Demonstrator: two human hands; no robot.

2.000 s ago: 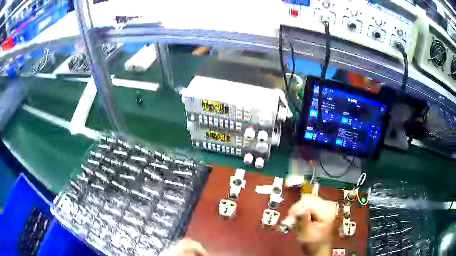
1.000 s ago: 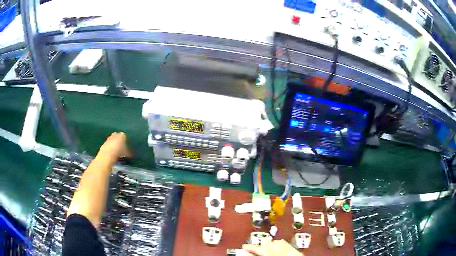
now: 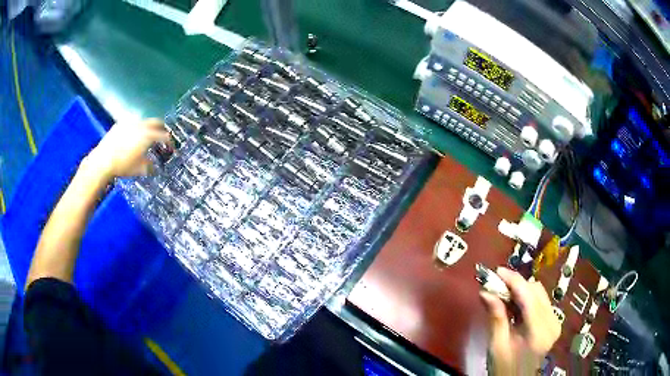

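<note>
My left hand (image 3: 136, 149) is at the left edge of the large clear blister tray (image 3: 253, 275), with its fingertips around a small dark unit. My right hand (image 3: 523, 312) is over the reddish-brown test fixture box (image 3: 400, 275) and holds a small silver-and-white cylindrical charger (image 3: 492, 282) between thumb and fingers. Rows of dark and silver cylinders (image 3: 290, 114) fill the back part of the tray; the front pockets look clear and shiny. A white AC socket (image 3: 450, 248) and a round test socket (image 3: 476, 200) stand on the box, left of my right hand.
Two stacked instruments (image 3: 507, 81) with yellow displays stand behind the box. A monitor (image 3: 632, 165) is at the right. A small dark cylinder (image 3: 312, 42) stands on the green mat. A blue bin (image 3: 55, 198) is at the left. Another tray (image 3: 624, 352) shows at the lower right.
The view has swung left and down towards the tray. My left hand has moved from the mat behind the tray to its left edge. My right hand has the charger lifted over the box.
</note>
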